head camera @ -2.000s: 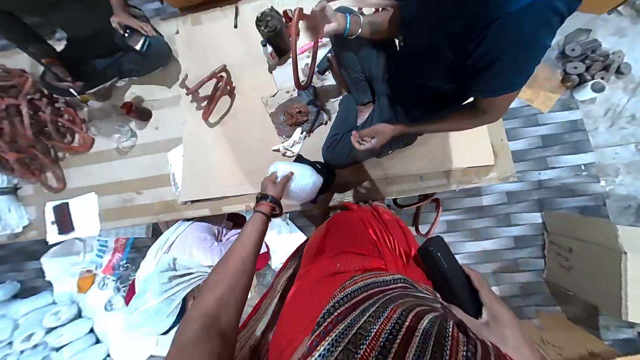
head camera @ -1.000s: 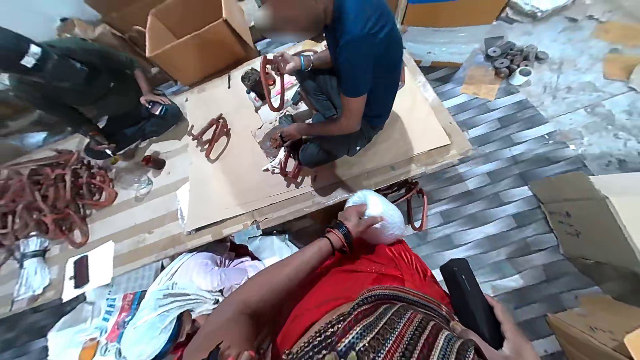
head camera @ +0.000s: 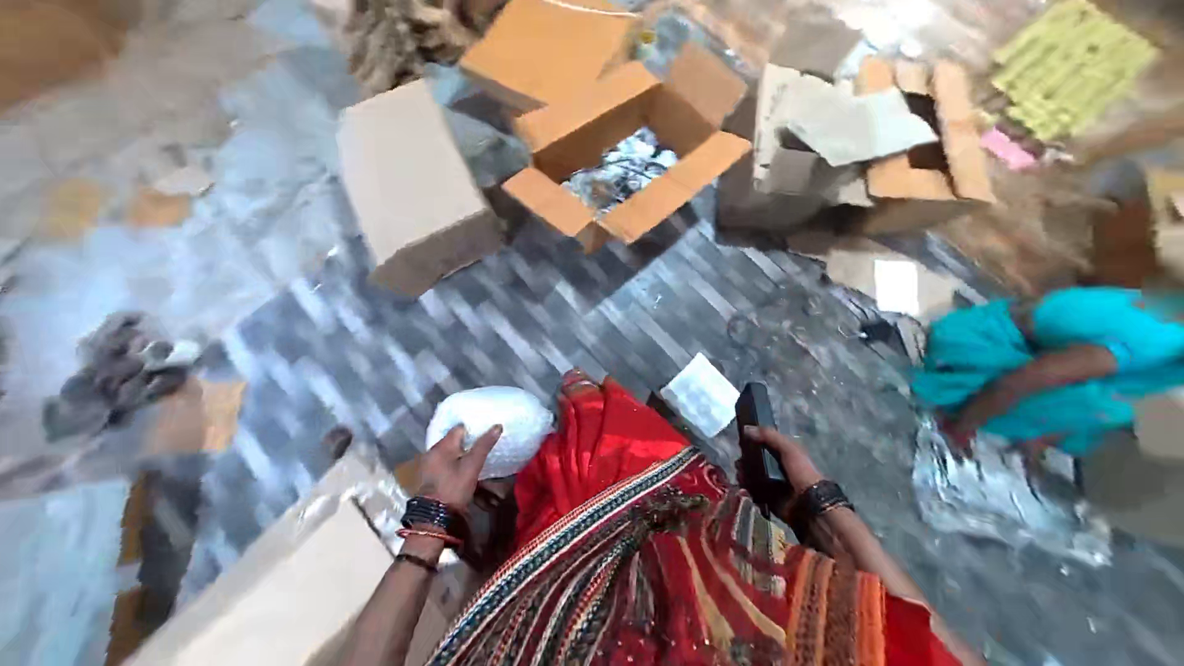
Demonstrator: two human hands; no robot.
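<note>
At the lower middle, my left hand (head camera: 460, 460) grips a rounded bundle in white wrap (head camera: 495, 427), thumb and fingers over its near side. What the wrap covers is hidden. On the other side of my red cloth (head camera: 601, 435), my right hand (head camera: 786, 462) holds a black, box-shaped object (head camera: 760, 435) upright; its exact kind cannot be told. A white sheet or packet (head camera: 701, 395) lies on the floor just left of the black object.
An open cardboard box (head camera: 666, 180) with shiny wrapped items stands ahead, between a closed-sided carton (head camera: 416, 176) and another open carton (head camera: 795, 176). At right, a person in teal (head camera: 1064, 361) bends over clear plastic (head camera: 1008, 499). A pale board (head camera: 287, 583) lies lower left.
The view has swung far to the right, away from the seated people. The white bundle, earlier over the board's edge, is now over the floor in my left hand. My right hand still holds the black object.
</note>
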